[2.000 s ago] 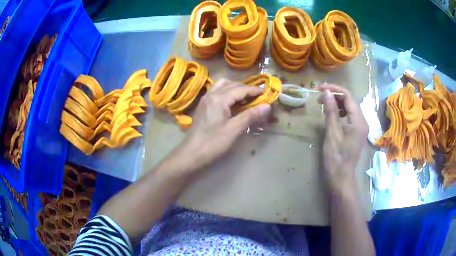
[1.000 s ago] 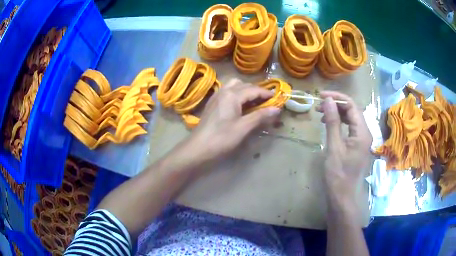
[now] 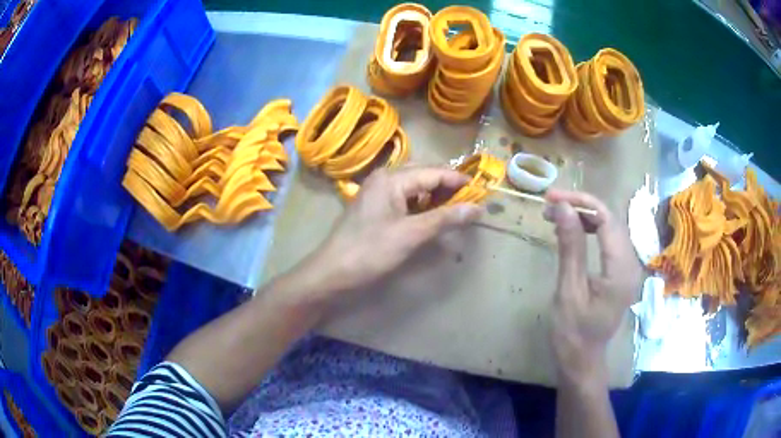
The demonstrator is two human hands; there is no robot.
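My left hand (image 3: 402,214) holds a small bundle of orange strips (image 3: 481,171) between thumb and fingers, above the tan board (image 3: 428,299). My right hand (image 3: 587,257) pinches a thin pale glue stick (image 3: 524,195). Its left tip is at the end of the held strips. The small white glue cup (image 3: 531,172) stands on the board just behind the stick. Part of the held bundle is hidden by my left fingers.
Several stacks of orange oval loops (image 3: 538,81) stand along the board's back. More loops (image 3: 347,133) lie left of my left hand. Wavy orange strips (image 3: 210,167) lie farther left, beside blue crates (image 3: 128,145). A strip heap (image 3: 711,239) and white bottles (image 3: 695,145) are at right.
The stick's tip has moved from over the glue cup to the held strips. My right hand has come slightly down and toward me. The whole view has shifted somewhat.
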